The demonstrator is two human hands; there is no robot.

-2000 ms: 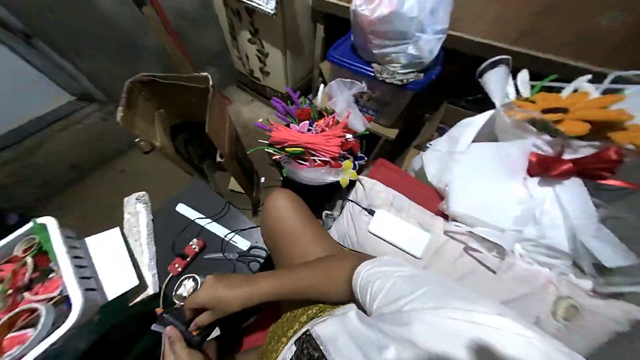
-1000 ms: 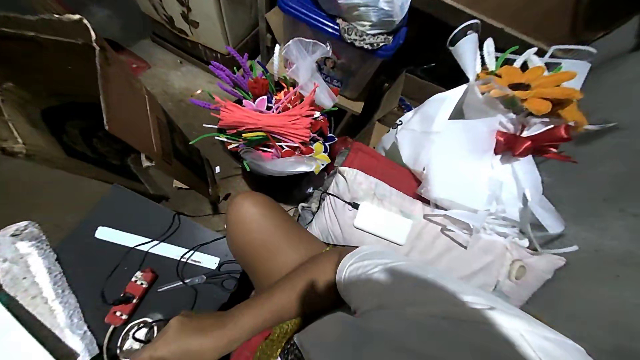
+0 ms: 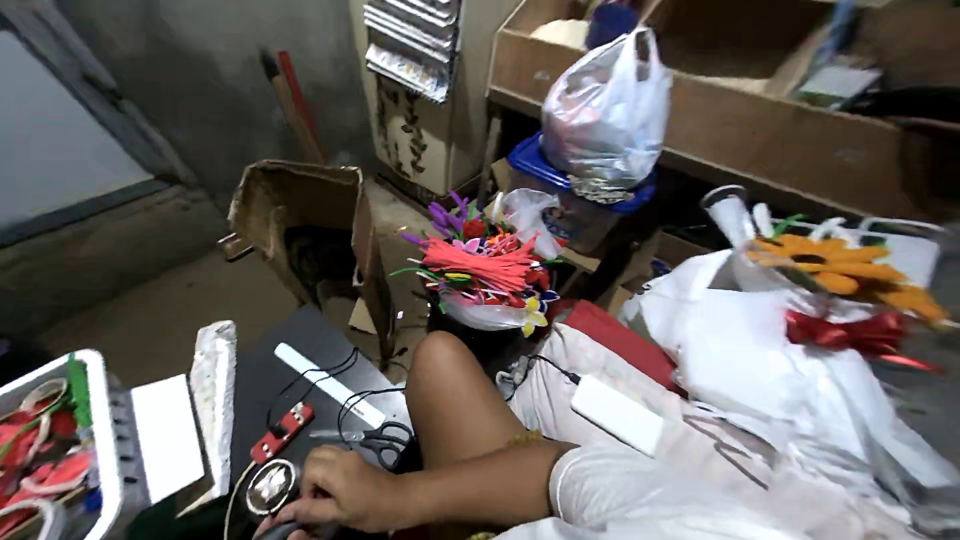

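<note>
My right hand reaches in from the right with its fingers bent around a dark object at the bottom edge. Just below, a few fingertips of my left hand show; the rest is out of frame. Beside my right hand lies a round, shiny metallic dish. Behind it, on a dark grey board, are a red power strip with cables, black-handled scissors and a white ruler-like strip. What the dark object is cannot be told.
A white basket with red and green pieces stands at left, near a styrofoam piece. Beyond are an open cardboard box, a pot of pipe-cleaner stems, a white power bank and a wrapped orange flower bouquet.
The view has swung between frames. My left fingers and the dark object, out of frame one second ago, show again at the bottom edge.
</note>
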